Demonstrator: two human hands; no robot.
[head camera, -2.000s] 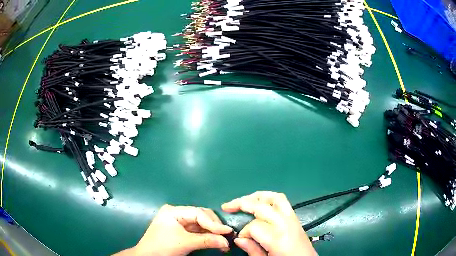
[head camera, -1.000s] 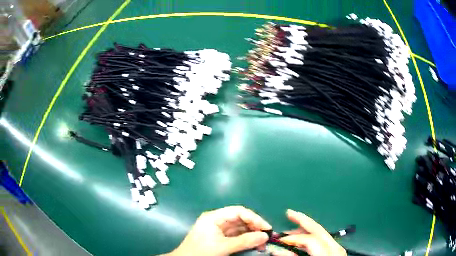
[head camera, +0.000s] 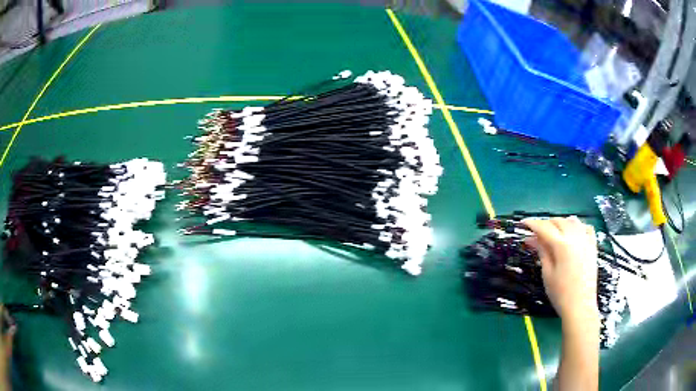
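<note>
My right hand (head camera: 566, 256) is over the right-hand pile of dark harnesses (head camera: 496, 279), its fingertips pinching a black wire harness (head camera: 500, 221) at the pile's upper edge. The palm hides part of the pile. A dim, skin-toned sliver at the left picture edge looks like my left hand (head camera: 6, 344); it is cut off and its grip is hidden. It is beside the left-hand pile (head camera: 72, 221), whose white plugs face right. The centre pile of sleeved leads (head camera: 320, 168) has bare coloured wire ends at left and white plugs at right.
A large blue bin (head camera: 534, 84) stands at the upper right with clear plastic bags (head camera: 610, 65) by it. A yellow and black heat gun (head camera: 645, 179) with a cord lies at far right, near a white paper sheet (head camera: 652, 282). Yellow tape lines cross the green bench.
The view has swung right. My hands have parted from the front edge: the right has moved to the right-hand pile, while the left is almost out of the picture at left.
</note>
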